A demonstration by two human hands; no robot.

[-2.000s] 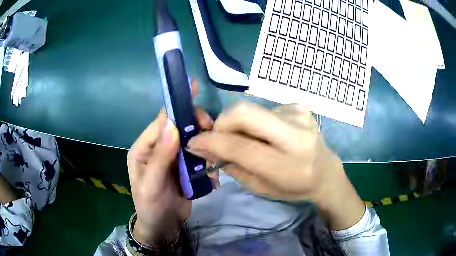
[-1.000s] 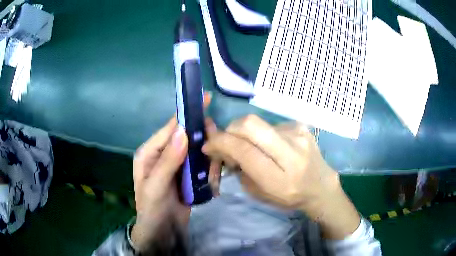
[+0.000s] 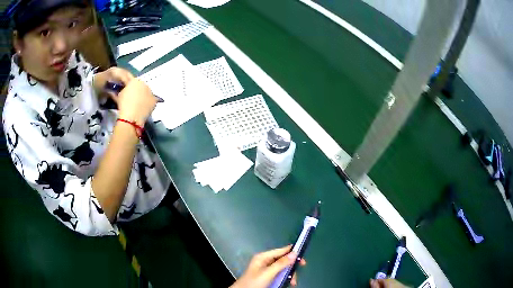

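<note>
My left hand (image 3: 266, 268) holds a reading pen (image 3: 302, 243) with a lavender-white and black body, its dark tip pointing up and away over the bench. My right hand (image 3: 387, 283) is mostly cut off by the bottom edge. Its fingers are close to a second pen (image 3: 397, 257) near the white rail, and I cannot tell whether they hold it. A corner of a printed sheet (image 3: 428, 282) shows at the bottom edge.
A whitish bottle with a grey cap (image 3: 274, 160) stands beside white paper strips (image 3: 224, 170). Printed sheets (image 3: 241, 120) lie beyond. A neighbouring worker (image 3: 62, 152) sits at left. A metal post (image 3: 394, 95) rises from the rail. More pens (image 3: 468, 225) lie on the green surface beyond.
The view has swung left and up, bringing in the neighbour, bottle and post. My right hand has moved away from the pen in my left hand.
</note>
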